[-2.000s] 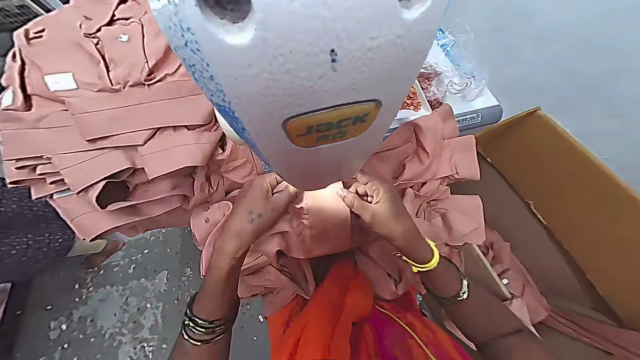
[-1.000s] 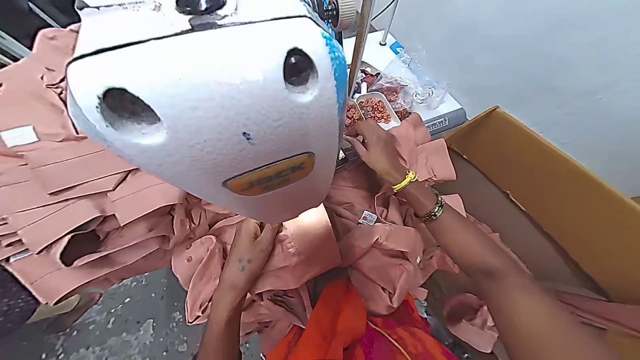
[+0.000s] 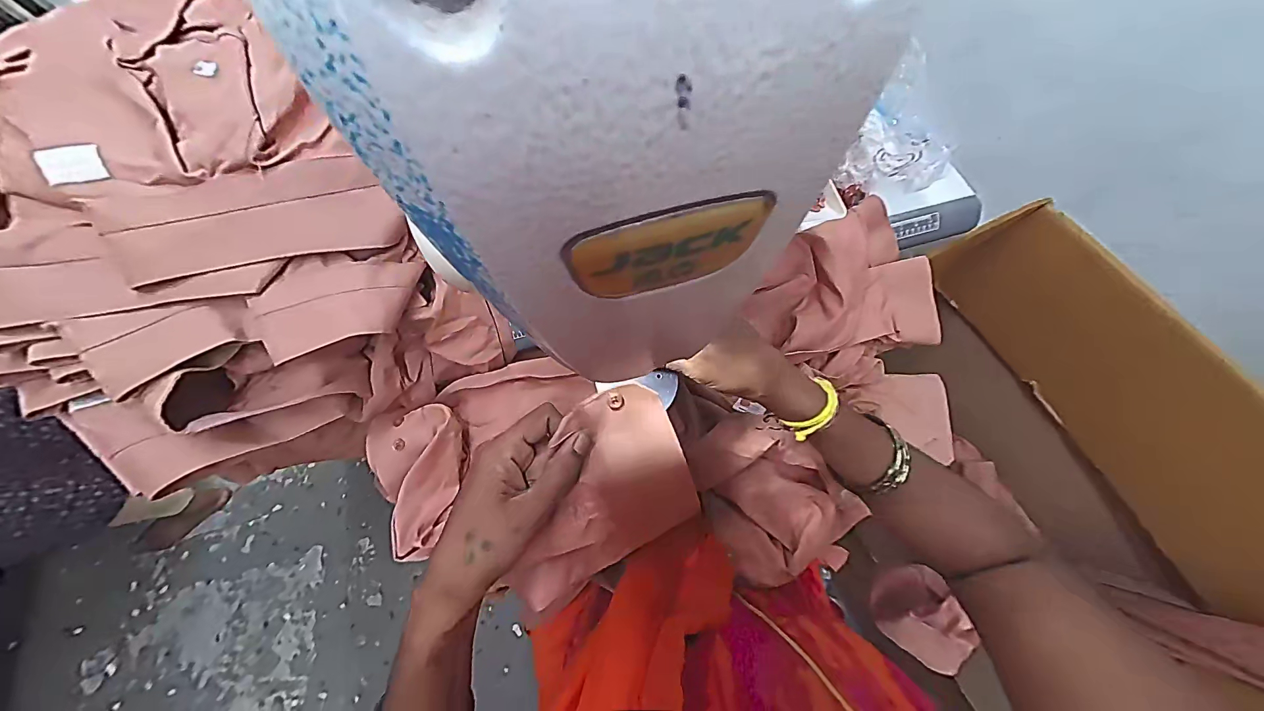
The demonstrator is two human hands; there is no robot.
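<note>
A white Jack sewing machine head (image 3: pixel 632 178) fills the upper middle. Below it, a salmon-pink cloth cuff (image 3: pixel 642 464) with a small button (image 3: pixel 616 401) near its edge lies at the machine's pale metal plate (image 3: pixel 660 383). My left hand (image 3: pixel 518 494) pinches the garment just left of that button, thumb against the bent fingers. My right hand (image 3: pixel 741 365) reaches in under the right side of the machine head; its fingertips are hidden there, so what it holds cannot be told. More of the pink garment (image 3: pixel 790 494) lies bunched below my right wrist.
Folded pink garments (image 3: pixel 247 227) are piled at the left. A large cardboard box (image 3: pixel 1116 385) stands at the right, with pink cloth inside. Behind it are a grey-white device (image 3: pixel 933 212) and a clear plastic bag (image 3: pixel 894 148). The worn grey floor (image 3: pixel 257 583) shows at lower left.
My right hand has come back from the tray of small buttons to beneath the machine head. My left hand stays on the cloth. The view has shifted, so the machine sits differently.
</note>
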